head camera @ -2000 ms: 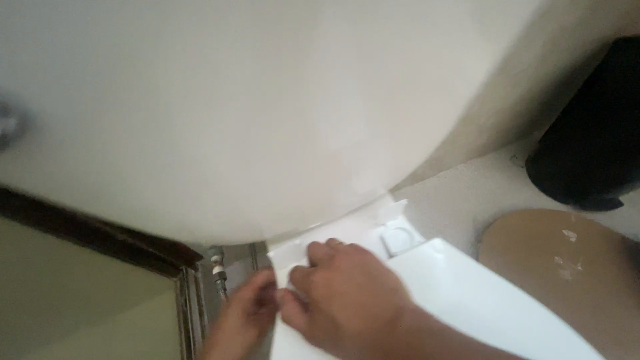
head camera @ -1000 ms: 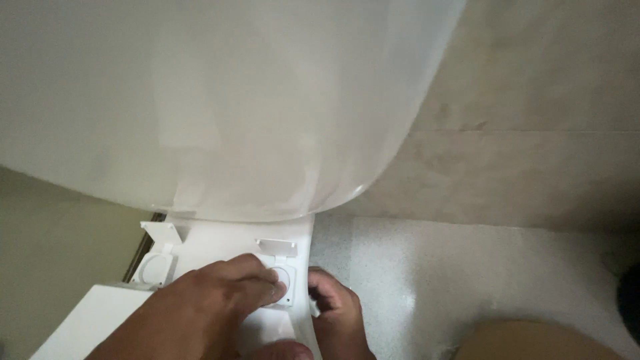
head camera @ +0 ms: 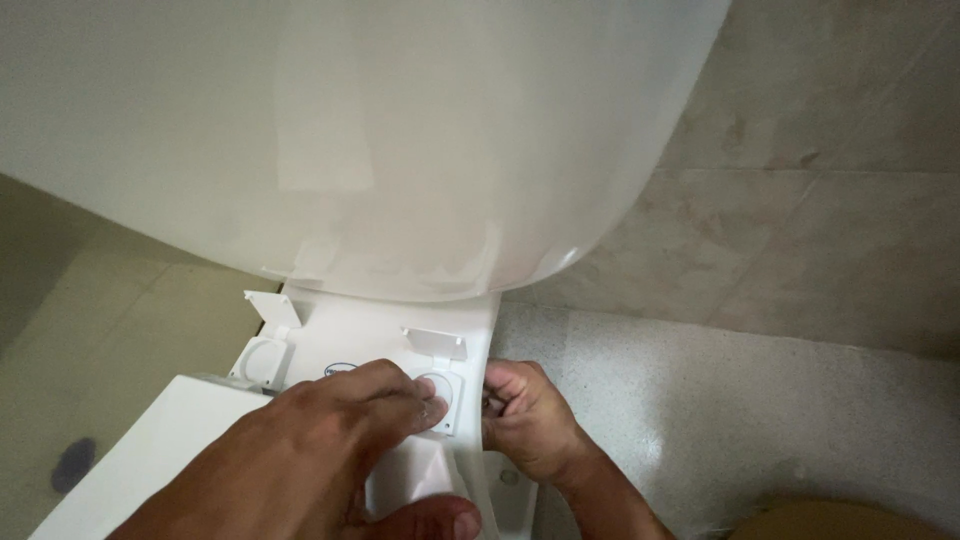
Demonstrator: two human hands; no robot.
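Note:
A white toilet seat [head camera: 157, 465] is raised partly over the bowl, its two hinge bases lying on the white ceramic behind it. The left hinge base [head camera: 262, 363] and the right hinge base [head camera: 452, 409] both have their square flip covers up. My left hand [head camera: 315, 427] reaches across the seat, fingertips pressed at the round opening of the right base, thumb lower down by a white seat part [head camera: 412, 469]. Beyond the ceramic's right edge, my right hand [head camera: 529, 420] has curled fingers tucked underneath; what they touch is hidden.
The large glossy white toilet tank [head camera: 420, 150] overhangs the hinges. A tiled wall [head camera: 810, 247] stands at the right, above a speckled floor [head camera: 697, 405]. A brown rounded object [head camera: 825, 521] shows at the lower right edge, and a dark patch [head camera: 73, 465] at the lower left.
Both hands were near the left hinge two seconds back; now they are at the right one. Since one second ago they have stayed about there. The view has shifted greatly since the first frame.

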